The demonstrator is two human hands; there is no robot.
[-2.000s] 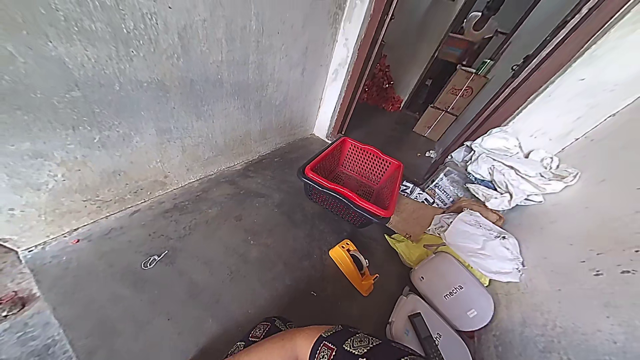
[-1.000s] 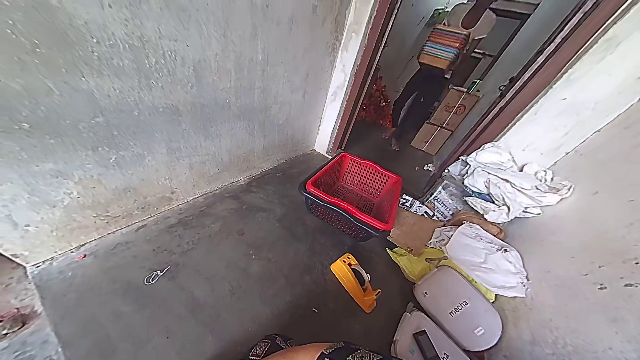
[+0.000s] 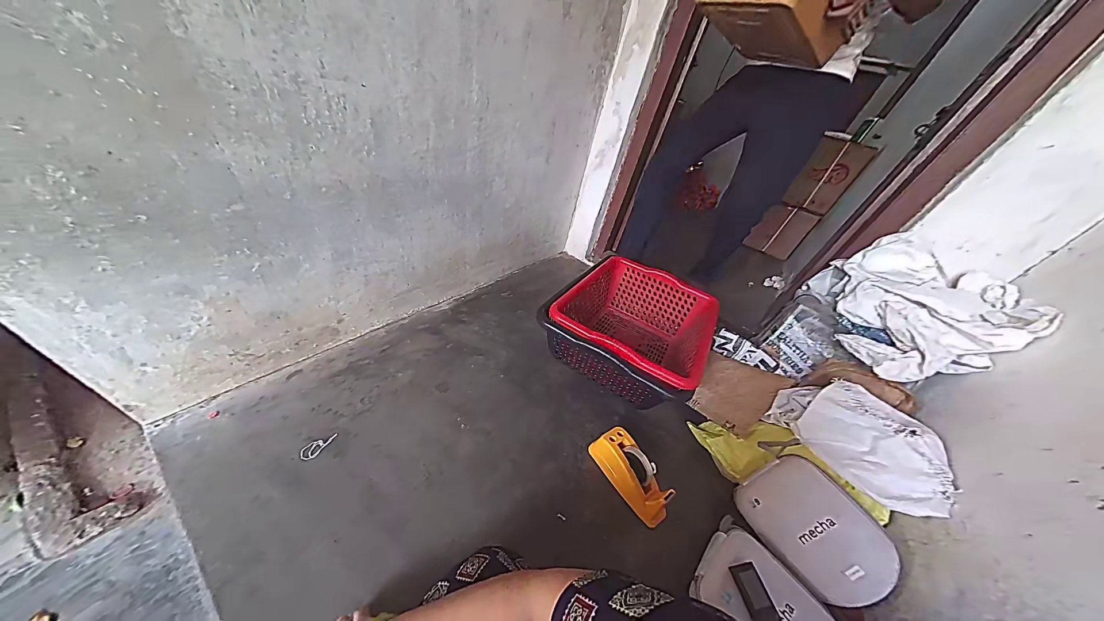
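Note:
Neither my left hand nor my right hand can be made out. A bare limb (image 3: 496,597) and dark patterned cloth (image 3: 634,597) show at the bottom edge; a scrap of skin left of them is too cut off to name. Nearest to them on the floor lies a yellow tape dispenser (image 3: 623,474) with a roll in it. To its right are two pale grey flat cases marked "mecha" (image 3: 815,530), the lower one with a dark oblong device (image 3: 753,591) on top. Beyond the dispenser, a red perforated plastic basket (image 3: 634,323) sits nested in a dark one (image 3: 595,366).
A person in dark trousers (image 3: 759,129) stands in the doorway holding a cardboard box (image 3: 776,30). Cartons (image 3: 828,177) stand behind. White cloth (image 3: 906,302), a white sack (image 3: 875,448), yellow plastic (image 3: 733,448) and cardboard (image 3: 737,392) lie along the right wall. A thin white loop (image 3: 317,447) lies at left.
The person, absent from the doorway in the oldest frame, appeared farther inside with a load one second ago and is now closer. The baskets and tape dispenser have stayed put.

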